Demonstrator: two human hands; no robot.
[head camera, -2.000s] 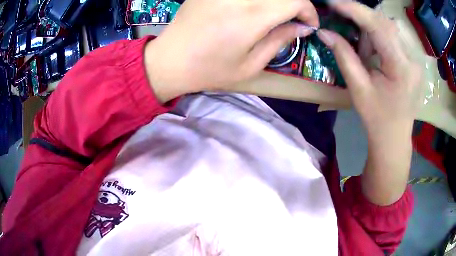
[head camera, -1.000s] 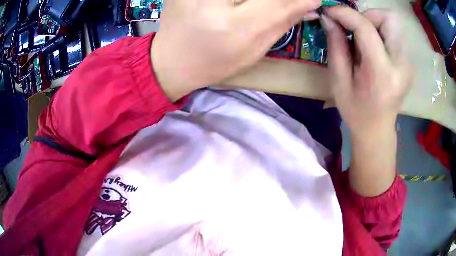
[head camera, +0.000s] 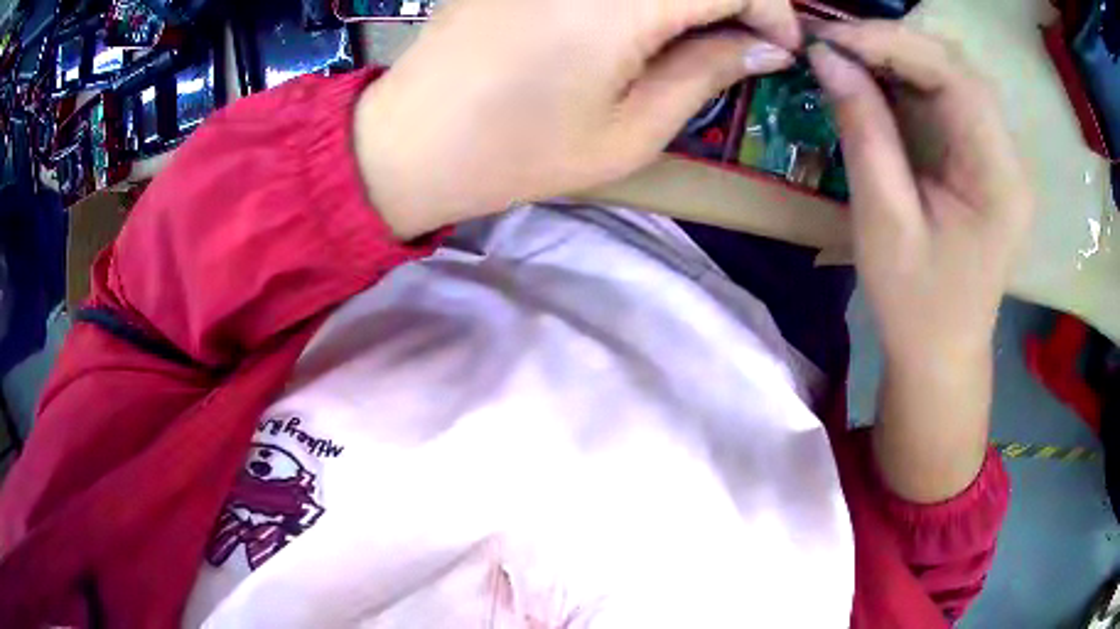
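Observation:
An open front case half with a red rim (head camera: 786, 182) lies at the bench edge at the top, below my hands. Its green circuit board (head camera: 792, 129) shows between my hands, and a small part of the dark speaker (head camera: 710, 123) shows to the left of it. My left hand (head camera: 553, 111) and my right hand (head camera: 940, 172) meet fingertip to fingertip above the unit. A tiny dark piece (head camera: 808, 44), perhaps an adhesive piece, is pinched between the fingertips of both hands. My left hand covers much of the unit.
Stacked black and red units (head camera: 160, 105) crowd the bench at the upper left. Another dark case with a red edge (head camera: 1081, 86) lies at the upper right. The tan bench edge (head camera: 737, 197) runs in front of me. Grey floor with yellow-black tape (head camera: 1044, 452) is at the lower right.
The hands dipped together from over the unit and moved slightly right. The fingertips still meet around the small dark piece. The view has shifted slightly.

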